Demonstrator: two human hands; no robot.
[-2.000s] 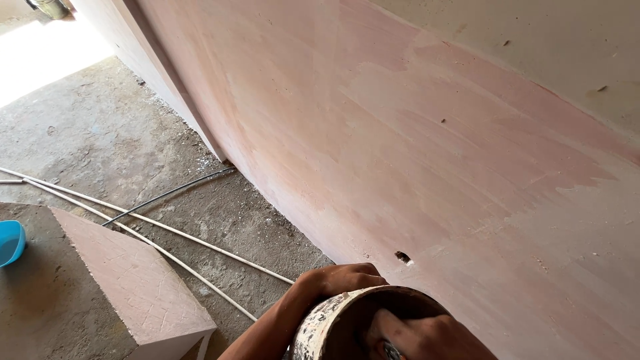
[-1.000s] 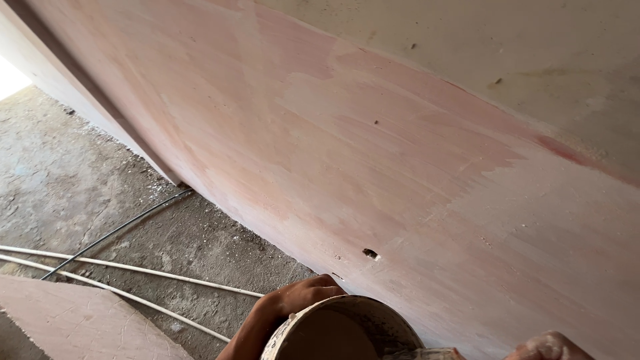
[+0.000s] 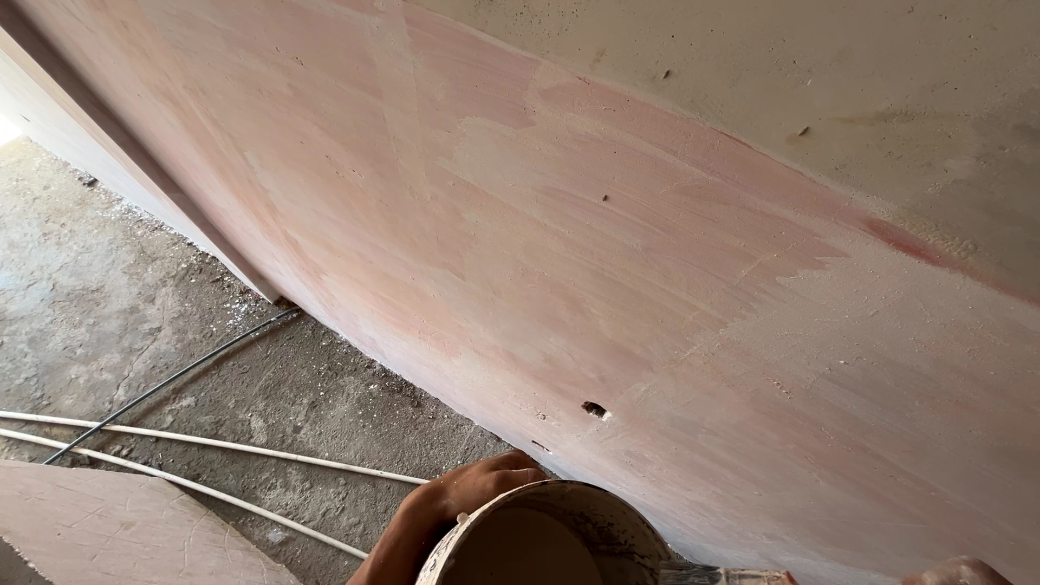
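At the bottom centre my left hand (image 3: 479,483) is wrapped around the outside of a paint-crusted bucket (image 3: 642,520), which holds light pinkish-brown paint (image 3: 520,548). A paintbrush (image 3: 719,574) lies level with the bucket's right rim, its bristle end at the rim and only partly in view. Part of my right hand (image 3: 959,571) shows at the bottom right edge, knuckles up; its fingers are cut off by the frame, so its hold on the brush cannot be made out. Beyond the bucket rises a wall (image 3: 487,244) with uneven pink paint.
A small hole (image 3: 595,409) breaks the wall above the bucket. Two thin white pipes (image 3: 244,447) and a dark rod (image 3: 179,374) lie on the rough concrete floor (image 3: 325,406). A scored, pinkish block or ledge (image 3: 122,520) stands at the lower left.
My right hand, at the bucket's mouth two seconds ago, has moved out to the right. The brush now shows at the rim. The view has shifted toward the right.
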